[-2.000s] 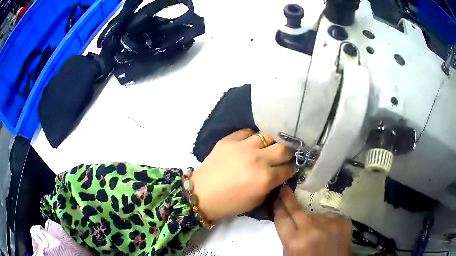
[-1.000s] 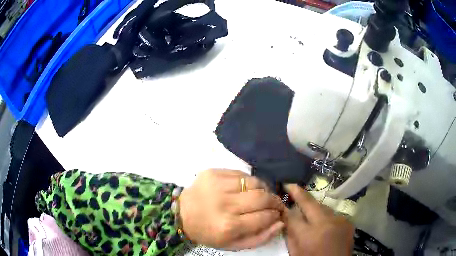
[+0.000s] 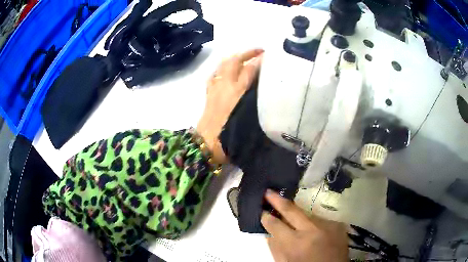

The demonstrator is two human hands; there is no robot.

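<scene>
A black fabric panel (image 3: 251,138) lies on the bed at the left of the sewing machine head (image 3: 313,87), its right edge under the needle area. A black strip part (image 3: 251,204) hangs toward me from it. My left hand (image 3: 228,97) is at the panel's upper left edge, fingers reaching to the machine head; its fingertips are partly hidden behind the head, and I cannot tell if it grips. My right hand (image 3: 303,230) is in front of the needle, fingers on the near part of the black fabric. The presser foot (image 3: 304,157) is partly hidden.
A bundle of black strips (image 3: 164,43) and a black rounded panel (image 3: 72,97) lie at the upper left of the white table (image 3: 154,110). A blue bin (image 3: 38,66) stands at far left. Thread snips (image 3: 372,243) and a slim dark tool (image 3: 427,240) lie at lower right.
My left hand has moved up and away from the needle to the panel's far edge. The panel has turned, and its near part now extends toward me. My right hand stays near the needle.
</scene>
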